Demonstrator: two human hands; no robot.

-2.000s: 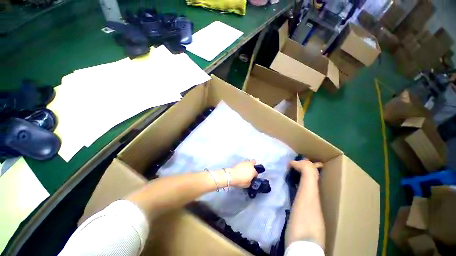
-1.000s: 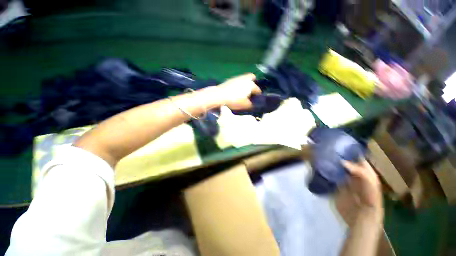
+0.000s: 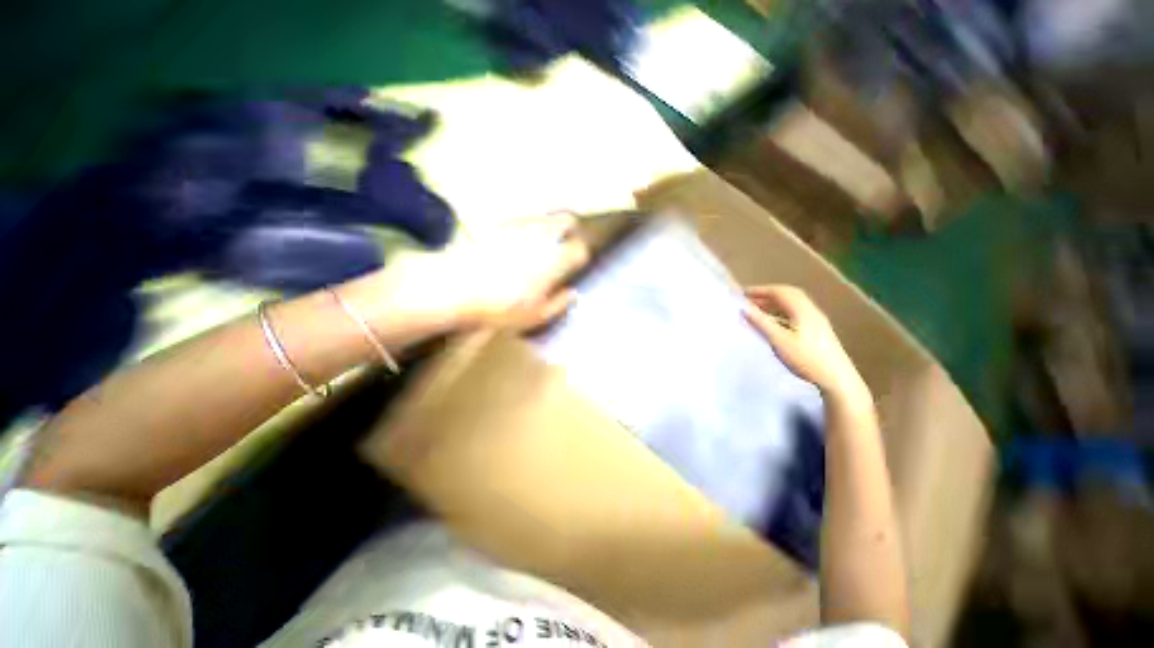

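Observation:
The frame is motion-blurred. A whitish interlayer sheet (image 3: 683,367) lies inside the open brown carton (image 3: 544,437), with dark parts (image 3: 800,475) showing beside its lower right edge. My left hand (image 3: 538,272) is at the carton's left side, its fingertips at the sheet's left edge; blur hides whether it grips anything. My right hand (image 3: 787,332) is inside the carton's right side, thumb and fingers pinched at the sheet's upper right edge. No dark housing shows in either hand.
Dark housings (image 3: 297,247) are heaped on the green bench (image 3: 316,44) at left. White-cream sheets (image 3: 506,133) lie beyond the carton's left side, and another white sheet (image 3: 696,63) is at the top. Blurred cartons (image 3: 842,158) stand at upper right.
My left hand has come down from the bench heap to the carton's left side. My right hand no longer holds the dark housing and is at the sheet. The view has turned back toward the carton.

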